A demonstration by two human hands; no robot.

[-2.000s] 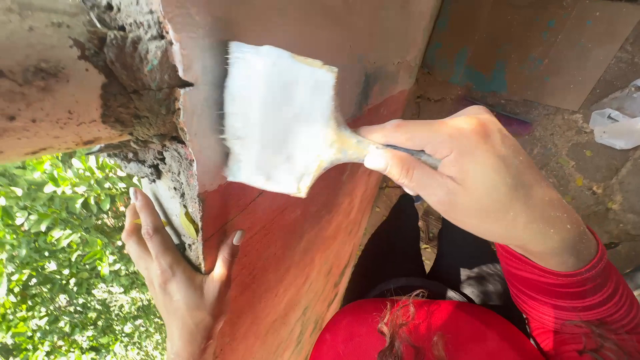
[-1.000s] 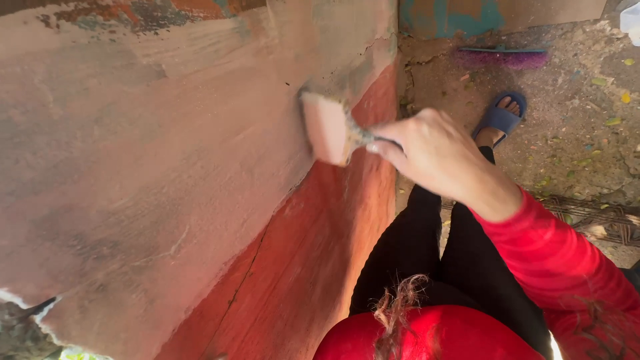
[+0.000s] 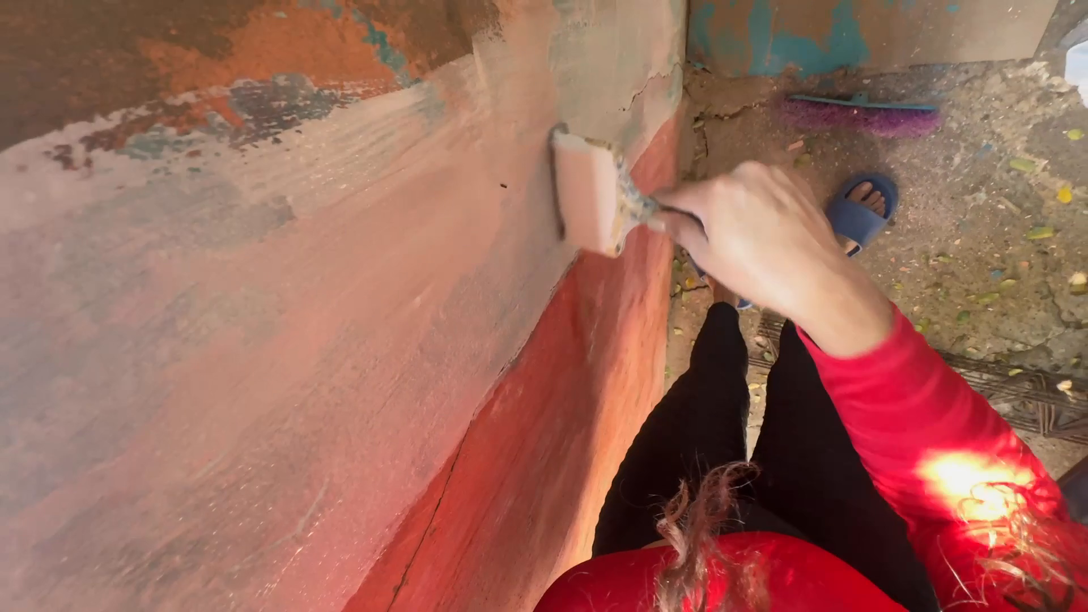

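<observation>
My right hand grips the handle of a wide flat paintbrush. The brush's bristle edge lies against the upper, pale pinkish part of a painted wall, just above the boundary with its red lower band. Paint spatters cover the neck of the brush. A fine crack runs through the red band along the boundary. Streaky pale paint meets orange, brown and teal patches at the wall's top left. My left hand is out of view.
A broom head with purple bristles lies on the rough ground near a board with teal paint. My foot wears a blue sandal. Metal lattice bars lie behind my legs, and fallen leaves dot the ground.
The view has swung far along the wall since two seconds ago. My left hand, then resting at the wall's broken edge, has left view. The brush, held clear earlier, is now against the wall.
</observation>
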